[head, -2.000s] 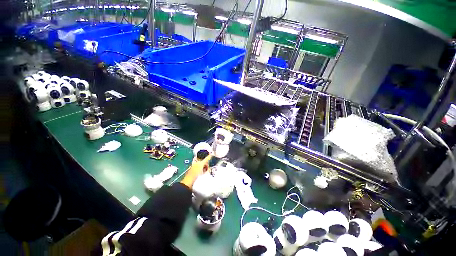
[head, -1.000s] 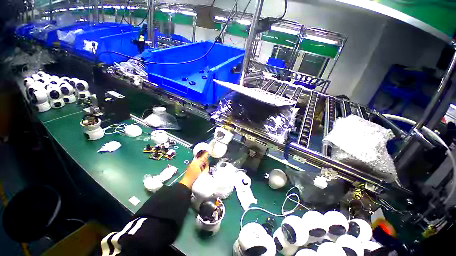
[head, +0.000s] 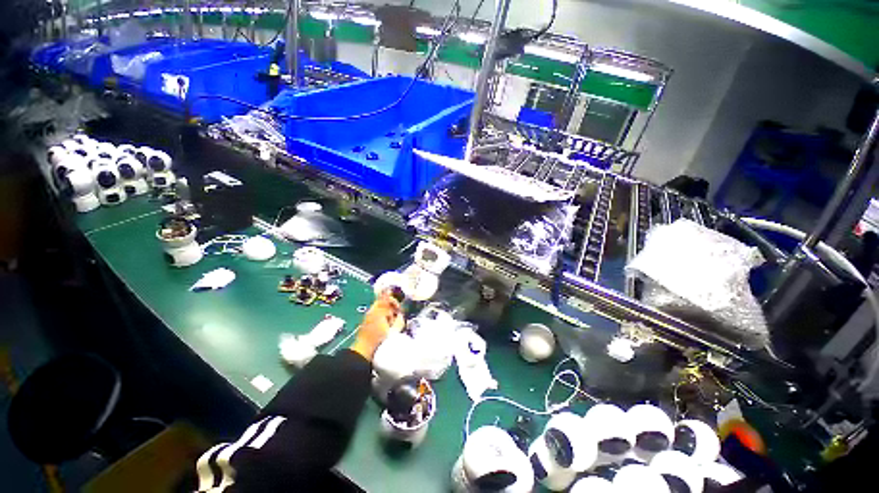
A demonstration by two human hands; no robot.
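Note:
My left hand [head: 382,325], in a black sleeve with white stripes, reaches in from the bottom left. Its fingers are closed on the lower part of a small white camera unit [head: 390,282] and cover most of its dark face. A white two-part camera housing [head: 424,273] stands touching it behind. White shells [head: 414,351] lie in a pile just right of the hand. An open camera base with exposed wiring [head: 408,408] stands below them near the bench edge. My right hand is out of the picture.
Finished white cameras [head: 564,445] crowd the lower right; more [head: 108,173] stand far left. Small circuit modules [head: 310,288] and a white part [head: 310,341] lie left of the hand. A roller conveyor with a bubble-wrap bag [head: 696,279] and blue bins [head: 371,130] are behind the bench.
My left fingers have shifted slightly over the camera unit, hiding more of its dark face. The two-part housing behind has shifted a little to the left.

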